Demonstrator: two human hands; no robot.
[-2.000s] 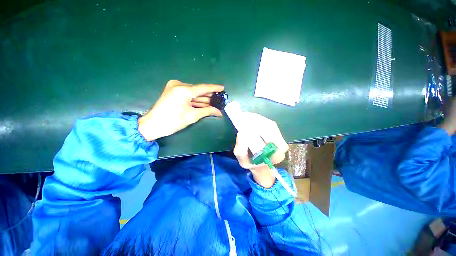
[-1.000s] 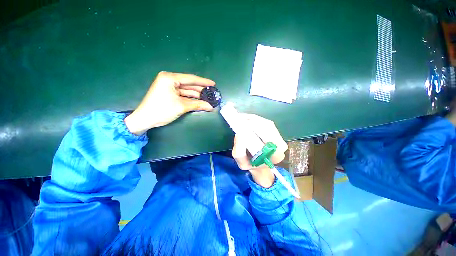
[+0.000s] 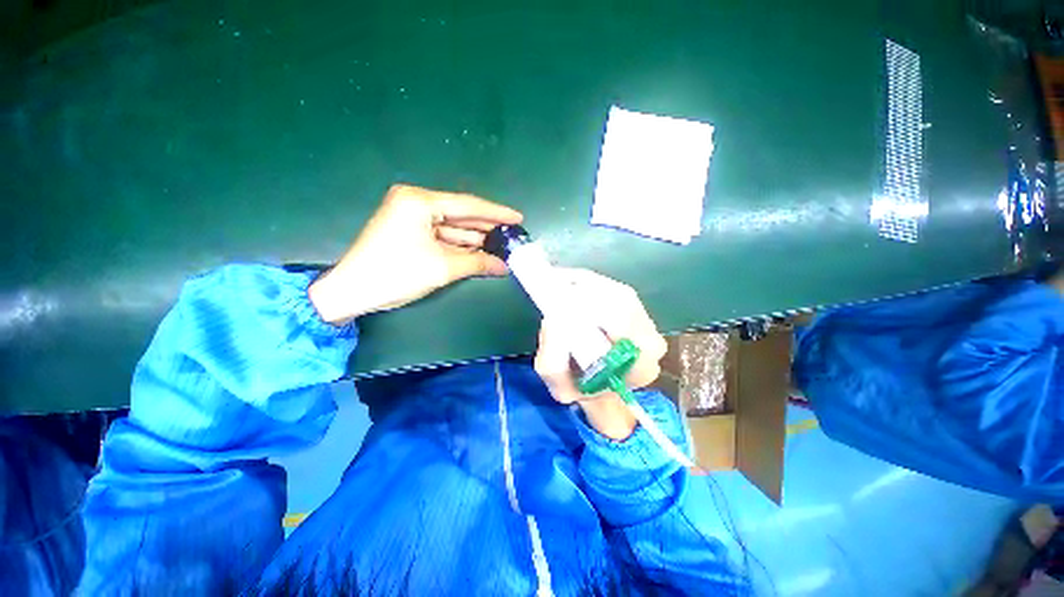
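Note:
My left hand pinches a small black round part between its fingertips above the green surface. My right hand holds a white-barrelled syringe with a bright green adapter head at its rear. The syringe's front end is at the black part; whether the tip touches it cannot be told. A pale thin air hose runs down from the green adapter. A plain white square sheet lies flat on the surface, beyond and right of my hands.
A black-and-white patterned strip lies on the green surface at the right. An open cardboard box stands below the edge, right of my right hand. Another person's blue sleeve is at the right.
Since a second ago, my left hand has turned and moved slightly right, bringing the black part against or very near the syringe's front. The part now shows less of its face. Both hands keep their holds.

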